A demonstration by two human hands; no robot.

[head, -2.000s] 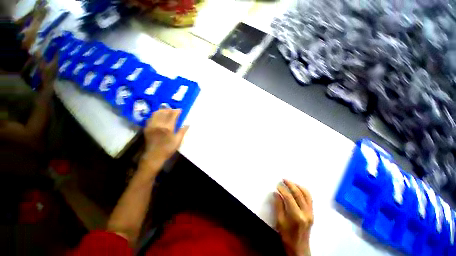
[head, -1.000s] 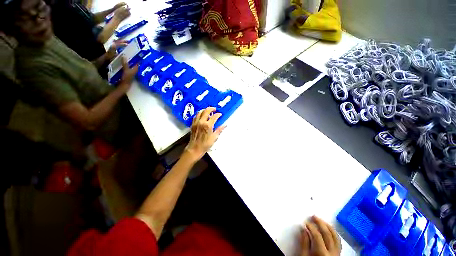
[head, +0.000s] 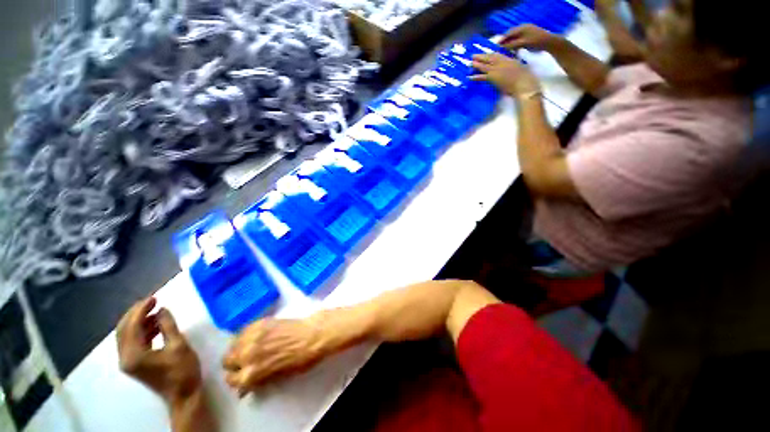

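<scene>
A row of blue trays [head: 344, 221] runs from the centre to the far right of the table. Each has a small white part in its upper recess, and the near trays' lower pockets are empty. The nearest blue tray [head: 243, 291] sits slightly apart from the row, at its left end. My left hand [head: 160, 350] is left of this tray, fingers curled and apart, with nothing seen in it. My right hand [head: 268, 350] is just below the tray's near edge, palm down with fingers bent. The underside of its fingers is hidden.
A large heap of coiled cables [head: 194, 93] lies behind the trays. An open brown carton [head: 397, 32] with small white parts stands beyond it. At right, a person [head: 650, 169] reaches to the far trays. More blue pieces [head: 532, 15] lie at the far end.
The view has swung right, from the filled trays to the row with empty pockets. My left hand has left the filled trays. Both hands are now close together by the nearest tray.
</scene>
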